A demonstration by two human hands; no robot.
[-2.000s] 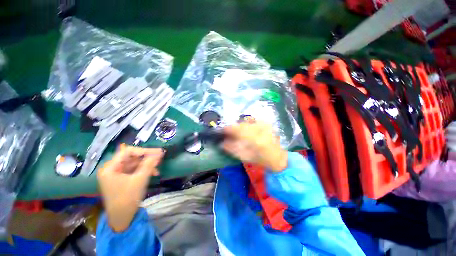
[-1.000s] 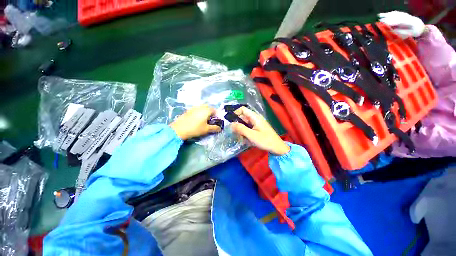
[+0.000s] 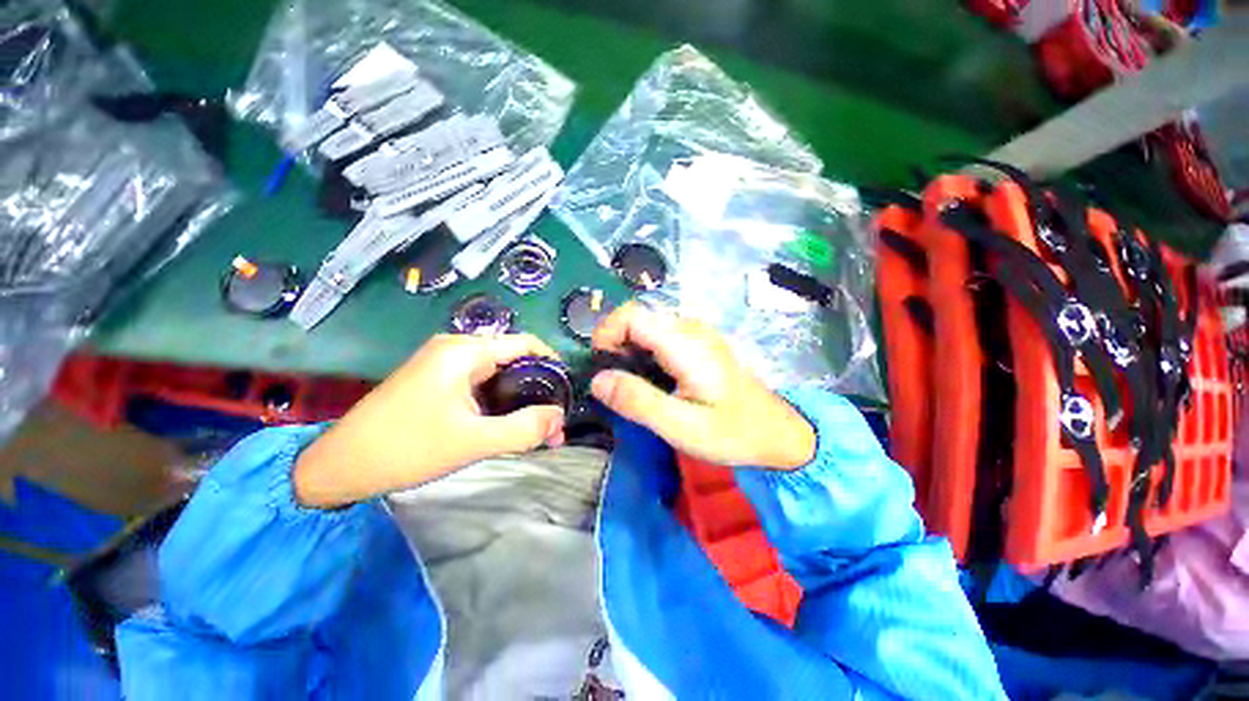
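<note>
My left hand [image 3: 432, 418] holds a round dark watch head [image 3: 529, 389] between thumb and fingers, above my lap at the bench edge. My right hand [image 3: 699, 390] is close on its right and pinches a dark strap piece [image 3: 630, 363], mostly hidden by the fingers. Whether strap and head are joined cannot be told. Several loose watch heads lie on the green bench just beyond my hands, one at the left [image 3: 260, 286], one at the right [image 3: 638, 264]; some have orange tabs. A short black strap piece [image 3: 800, 284] lies on the right clear bag [image 3: 712, 206].
Grey strips [image 3: 425, 164] lie fanned on a clear bag [image 3: 514, 69]. Another bag [image 3: 103, 206] is at far left. Red trays [image 3: 1034, 479] with black-strapped watches [image 3: 1075, 323] stand at right. A person's pink sleeve [image 3: 1164, 596] shows beyond them. A brown carton [image 3: 117, 459] is low left.
My hands have moved from over the right bag back to the bench edge, with a watch head now in the left. A black strap piece now shows on that bag. The view has shifted.
</note>
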